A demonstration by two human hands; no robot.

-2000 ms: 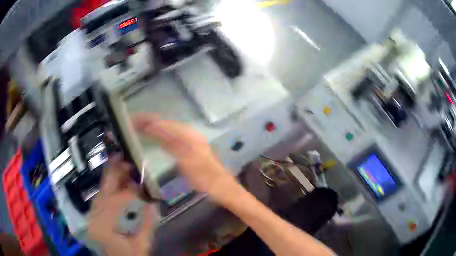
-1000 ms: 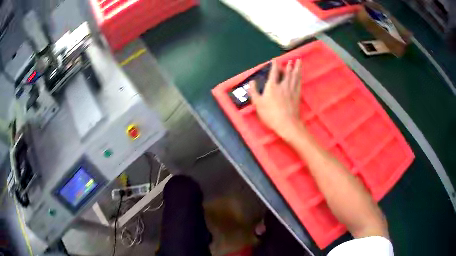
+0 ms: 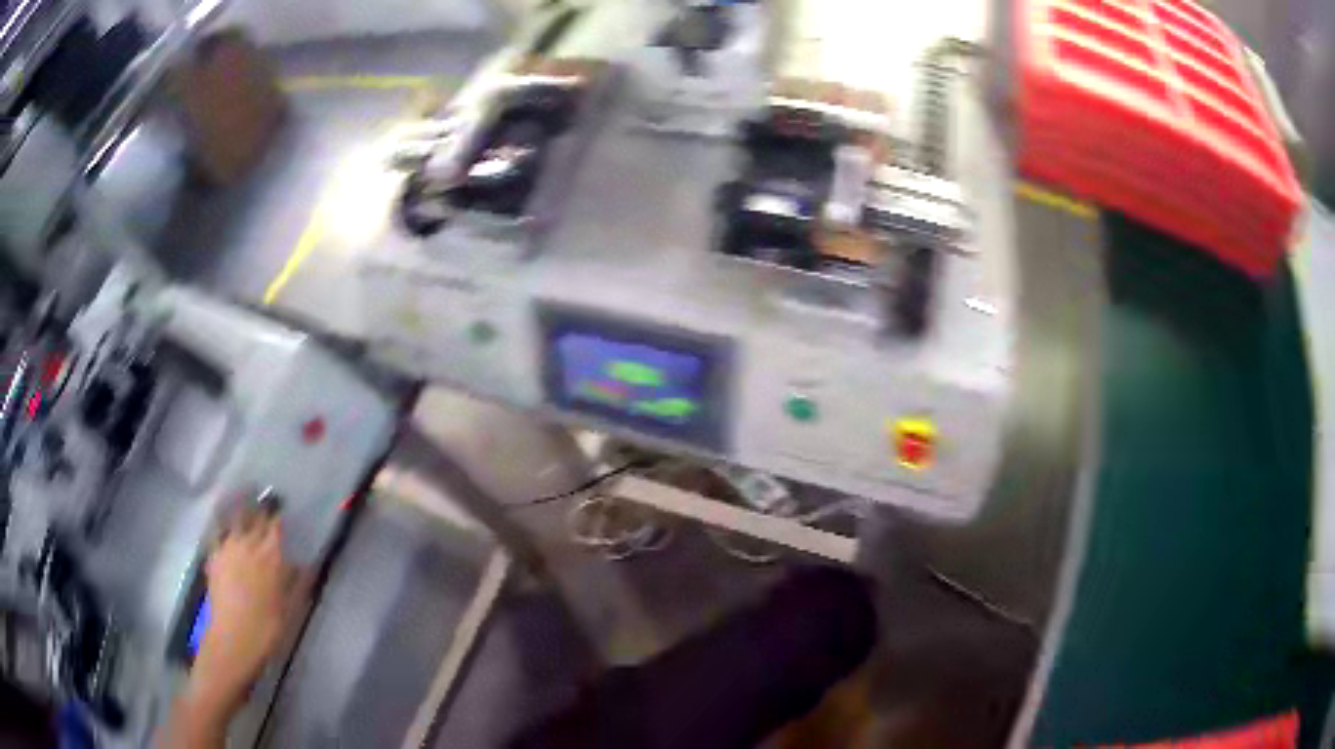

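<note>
My left hand (image 3: pixel 252 582) reaches in from the lower left over the sloping front panel of the left machine (image 3: pixel 325 392). Its fingertips are at a dark button (image 3: pixel 267 503), below a red button (image 3: pixel 312 429). The hand is blurred and looks empty, fingers extended. Part of a blue touch screen (image 3: pixel 201 626) shows beside the wrist. The left machine's nests are too blurred to tell their contents. My right hand is out of the picture.
A second machine stands ahead, with a touch screen (image 3: pixel 633 376), green button (image 3: pixel 801 407), emergency stop (image 3: pixel 914 443) and dark fixtures (image 3: pixel 783 205). Stacked red trays (image 3: pixel 1157 125) and a green belt (image 3: pixel 1193 483) are right. My knee (image 3: pixel 798 629) and cables (image 3: pixel 622 527) are below.
The view has swung left from the belt to the machines. My right hand, last seen over a phone in the red tray, has left the picture. My left hand now shows at the left machine's panel.
</note>
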